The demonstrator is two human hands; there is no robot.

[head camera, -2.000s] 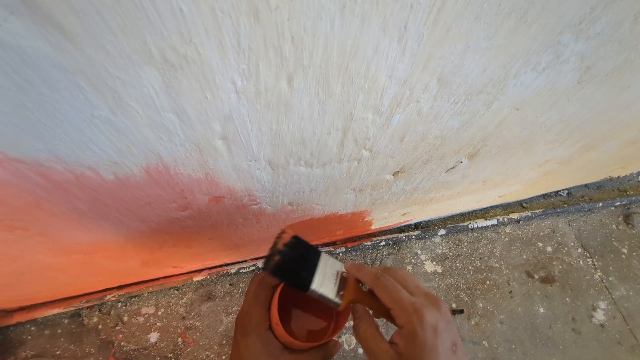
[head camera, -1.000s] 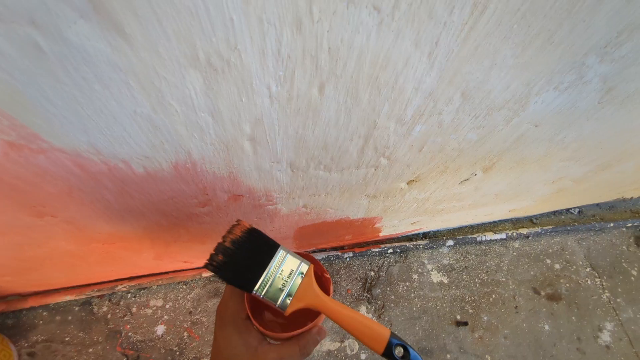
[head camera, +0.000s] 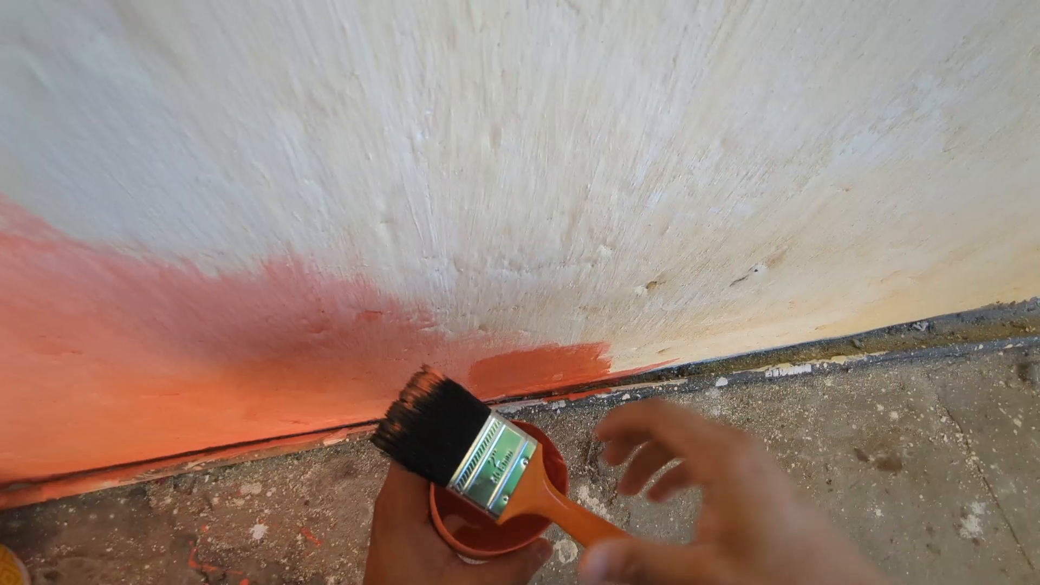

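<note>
My left hand [head camera: 418,540] is wrapped round a small orange paint cup [head camera: 487,532] at the bottom middle. A wide paintbrush [head camera: 496,471] with black bristles, a metal ferrule and an orange handle lies across the cup's mouth. Its bristle tips are coated with orange paint and point to the upper left, close to the wall's foot. My right hand [head camera: 691,496] is at the handle end with its fingers spread; the thumb overlaps the handle, and whether it touches is unclear. Behind, the off-white wall [head camera: 520,162] has orange paint [head camera: 203,357] on its lower left, with a darker fresh-looking patch [head camera: 540,367].
The rough concrete floor [head camera: 861,455] is spotted with paint. A narrow dark groove [head camera: 877,340] runs along the foot of the wall. Part of a yellowish round object [head camera: 10,566] shows at the bottom left corner.
Two seconds ago my right hand held the brush over the cup. A second ago the brush lay across the cup with that hand out of view; now the hand is back beside the handle.
</note>
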